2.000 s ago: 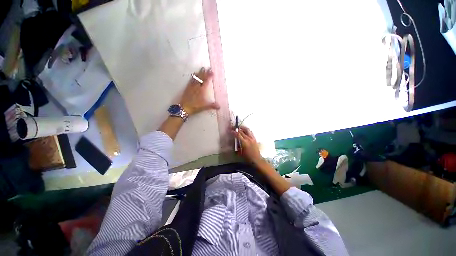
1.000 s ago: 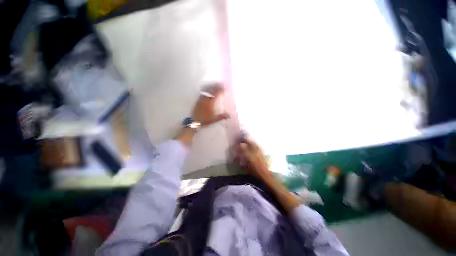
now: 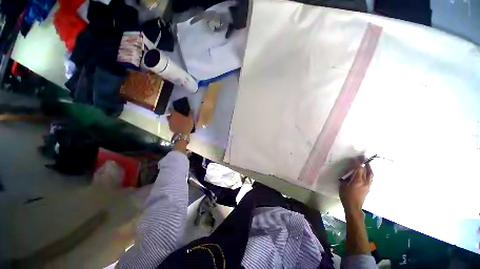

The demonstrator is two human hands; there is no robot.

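Note:
The white pattern paper (image 3: 284, 89) covers the table, and the pink-looking pattern ruler (image 3: 345, 102) lies diagonally across it. My left hand (image 3: 180, 123) is off the paper, closed over the near part of the dark smartphone (image 3: 181, 106); its fingers hide part of the phone. A small white stick shows faintly at the left fingers. My right hand (image 3: 356, 185) rests on the paper right of the ruler's near end and holds a thin dark pen (image 3: 370, 158), its tip pointing up and right. A fine dark line runs beyond the pen.
A flat tan strip (image 3: 209, 104) lies right of the phone. A brown box (image 3: 141, 88) and white bottle (image 3: 169, 70) lie beyond it. Papers with a blue edge (image 3: 210, 58) are farther back. Dark and red fabric heaps (image 3: 68, 23) fill the far left. The table's front edge (image 3: 263, 177) runs before me.
The view has swung left. My left hand has left the paper by the ruler and moved left onto the phone. My right hand still holds the pen, now farther from the ruler.

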